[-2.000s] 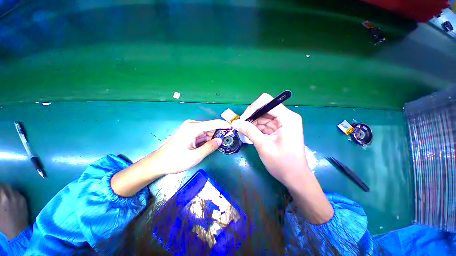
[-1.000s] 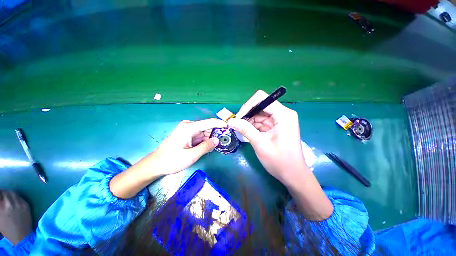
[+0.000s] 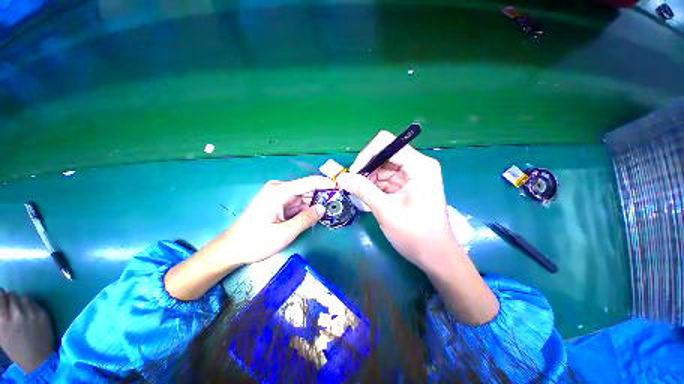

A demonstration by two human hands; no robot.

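Observation:
My left hand (image 3: 271, 219) grips a round electronic unit (image 3: 334, 208) by its left edge, thumb on its face. A small silver-white battery (image 3: 330, 169) with a yellow-orange end sits just above the unit, by my fingertips. My right hand (image 3: 409, 202) holds dark tweezers (image 3: 394, 148) slanting up to the right. Its thumb and finger meet near the battery's yellow end and the unit's top edge. The tweezer tips are hidden by my fingers. Something white shows below my right fingers.
A blue bin (image 3: 300, 322) with pale pieces lies near my lap, partly behind hair. At right are another round unit (image 3: 540, 184) with battery, a slim dark tool (image 3: 523, 247) and stacked clear trays (image 3: 652, 217). At left are a pen (image 3: 49, 241) and another person's hand (image 3: 24, 326).
White specks and the dark item on the green belt have moved left. Both hands keep nearly the same hold on the unit and tweezers, with a slight shift left in view.

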